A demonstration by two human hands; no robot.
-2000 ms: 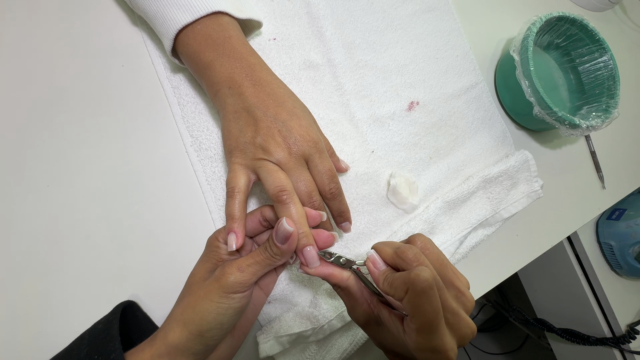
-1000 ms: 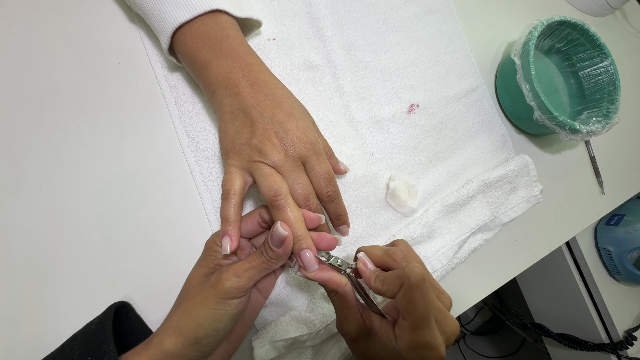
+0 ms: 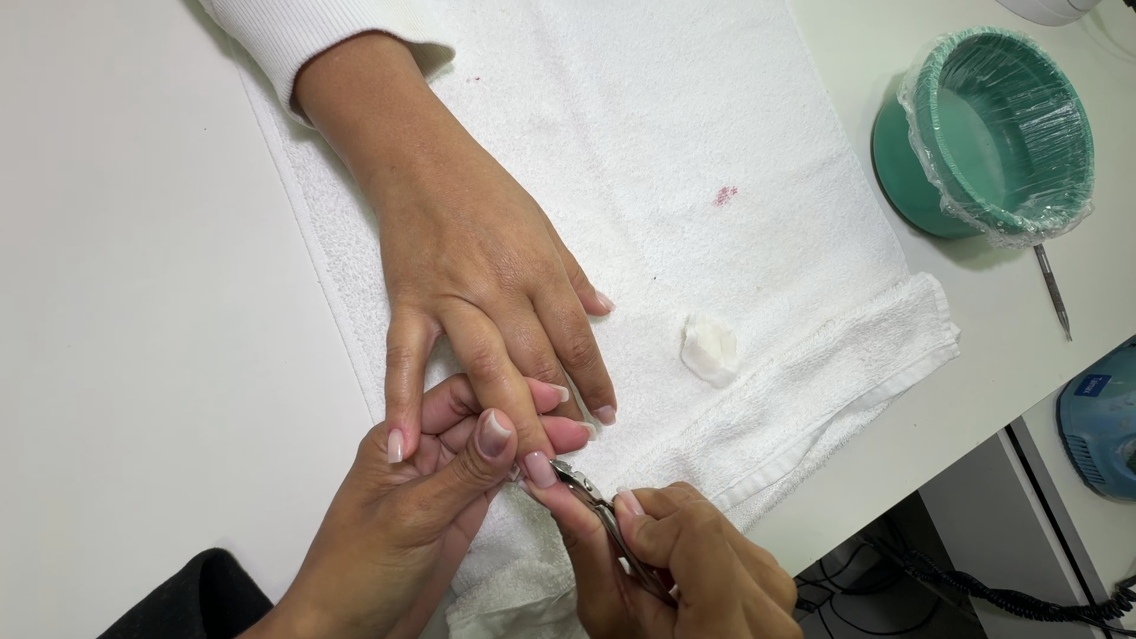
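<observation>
Another person's hand [image 3: 470,231], in a white ribbed sleeve, lies palm down on a white terry towel [image 3: 657,115]. My left hand [image 3: 435,497] holds its ring finger from below, thumb along the finger's side. In my right hand [image 3: 683,559] is a metal cuticle nipper [image 3: 603,515], its jaws at the edge of that finger's nail; whether the jaws are closed is too small to tell. My right index finger reaches under the fingertip. A piece of white cotton [image 3: 709,350] rests on the towel to the right.
A green bowl [image 3: 901,177] lined with clear plastic stands at the upper right, beside a metal manicure tool [image 3: 1053,293]. A blue device [image 3: 1100,426] is at the right edge. Dark cables [image 3: 967,590] hang below the table's edge. The towel has a folded end and small reddish spots.
</observation>
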